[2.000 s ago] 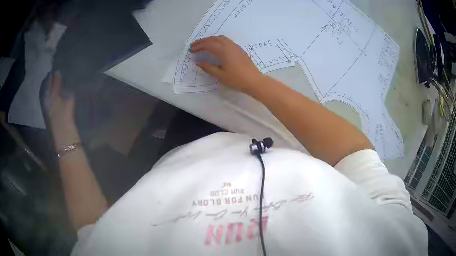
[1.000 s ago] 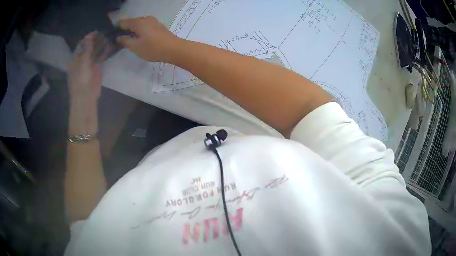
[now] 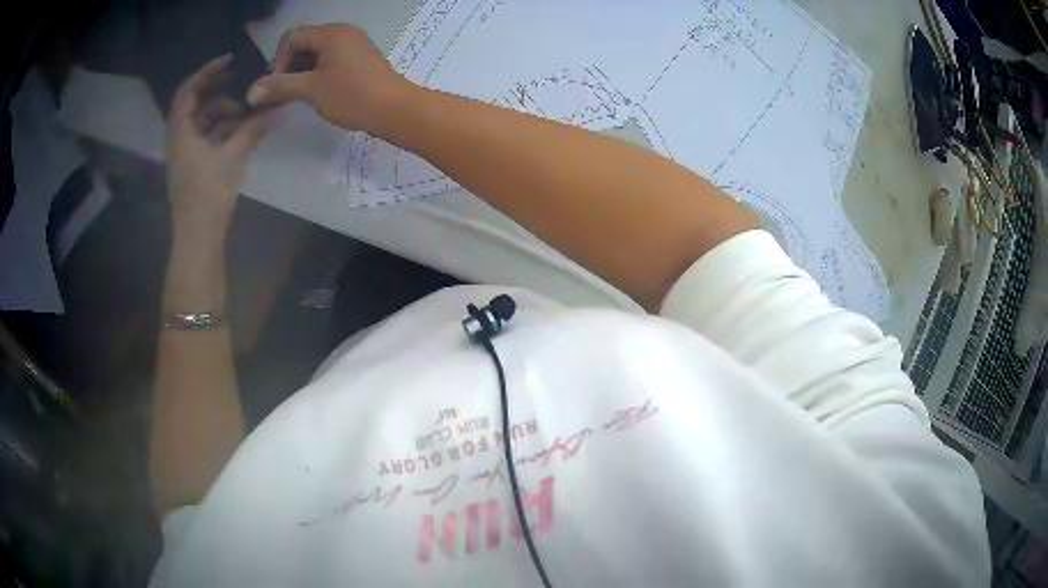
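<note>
A dark fabric panel (image 3: 138, 40) lies at the upper left, partly behind my hands. My left hand (image 3: 213, 132) is at its near edge with curled fingers, beside my right hand. My right hand (image 3: 328, 80) has its thumb and forefinger brought together at the fabric's edge. Whether either hand pinches the fabric or a small tool is too blurred to tell. The white paper pattern (image 3: 758, 103) with thin black outlines lies on the table right of my hands, partly under my right forearm.
The pale table (image 3: 506, 236) has its near edge running diagonally before my body. Pale paper pieces (image 3: 35, 230) hang at the far left. A white rack (image 3: 977, 310) and clutter stand at the right. A small black microphone with a cable is on my shirt.
My right hand has moved left from the paper pattern to the dark fabric. My left hand has moved up and right beside it. The fingers have shifted slightly since a second ago.
</note>
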